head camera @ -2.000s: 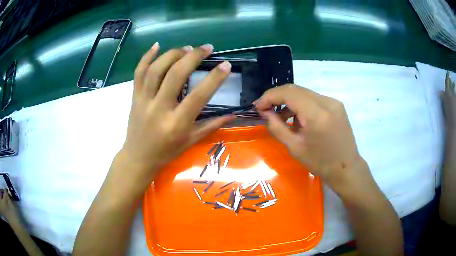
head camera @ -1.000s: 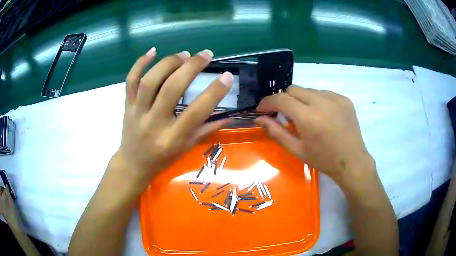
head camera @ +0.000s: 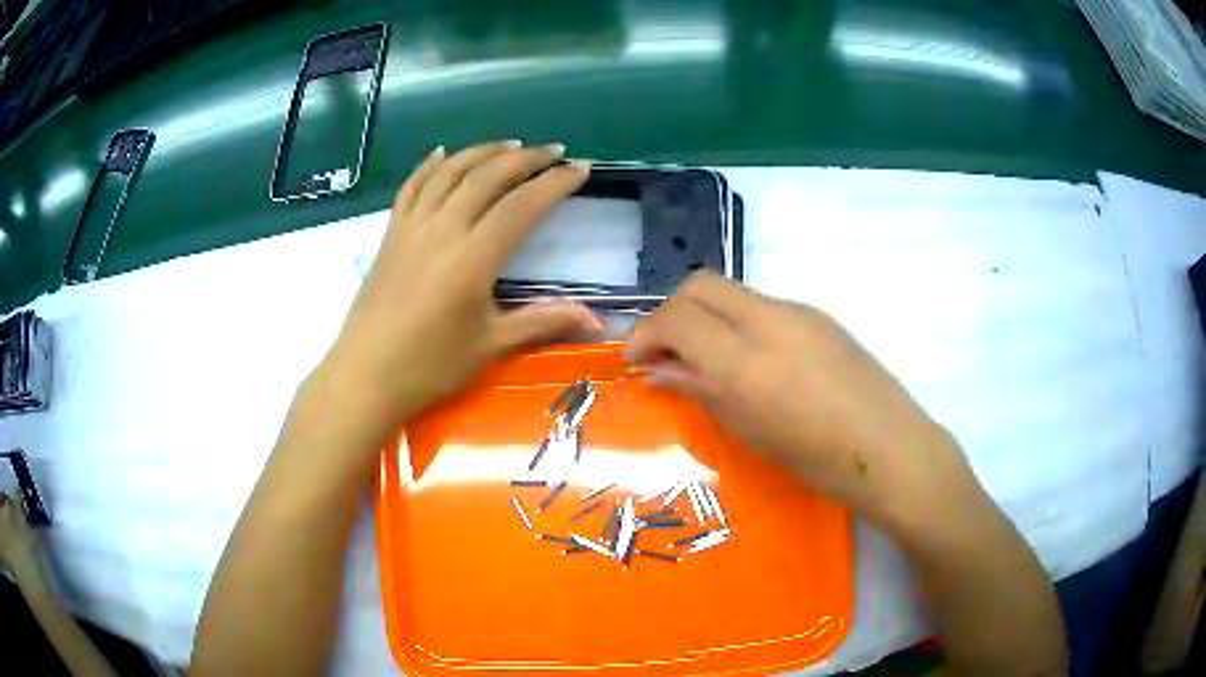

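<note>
A stack of black phone middle frames [head camera: 681, 236] with silver edges lies flat at the far side of the orange parts tray [head camera: 615, 622]. My left hand [head camera: 443, 271] holds its left part, fingers over the far edge and thumb at the near edge. My right hand [head camera: 761, 357] is over the tray's far rim, close to the stack's near edge, its fingertips bent together. Whether a strip is between them cannot be seen. Loose dark and silver-white side key strips [head camera: 624, 522] lie in the tray.
Two single frames, one nearer [head camera: 331, 113] and one farther left [head camera: 109, 205], lie on the green belt [head camera: 846, 99]. More stacked frames [head camera: 24, 360] are at the far left. Pale stacked trays [head camera: 1164, 60] stand at the far right. Another person's hand [head camera: 16, 529] shows at lower left.
The tilted top frame under my hands is gone from that pose; the stack lies flat. My right hand has moved down and left. The belt frame has shifted left and another lies behind it.
</note>
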